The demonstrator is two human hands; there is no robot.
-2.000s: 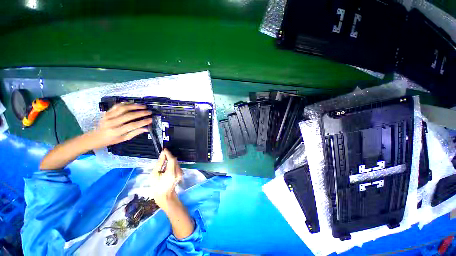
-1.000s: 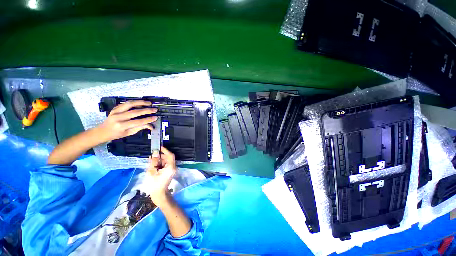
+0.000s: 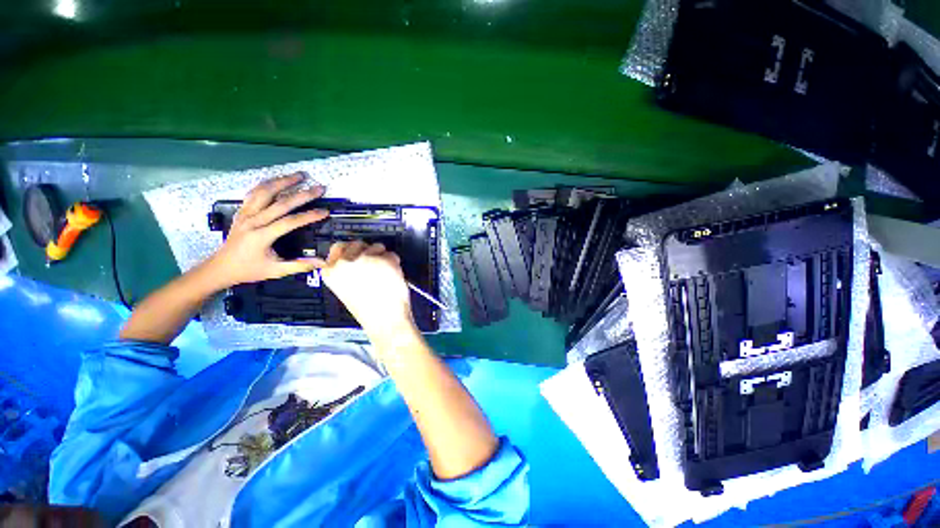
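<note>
A black plastic housing [image 3: 412, 242] lies flat on a white protective sheet [image 3: 397, 170] on the narrow bench. My left hand [image 3: 270, 232] rests on its left half with the fingers spread over it. My right hand [image 3: 366, 278] is curled over the housing's middle, close to my left thumb. A thin pale rod [image 3: 426, 296] sticks out from the right hand towards the lower right. Part of a white bracket [image 3: 313, 277] shows between the hands. The strip between the brackets is hidden by my right hand.
Black strips [image 3: 505, 258] lie fanned right of the sheet. Stacked housings with wrap [image 3: 763, 278] lie further right. More housings [image 3: 773, 93] lie on the green conveyor belt [image 3: 309, 83] beyond. An orange-handled tool [image 3: 72, 229] with a dark cord lies far left.
My right hand has moved up from the housing's near edge onto its middle. The grey strip seen earlier is now covered. My left fingers have spread. The housings on the belt have shifted right.
</note>
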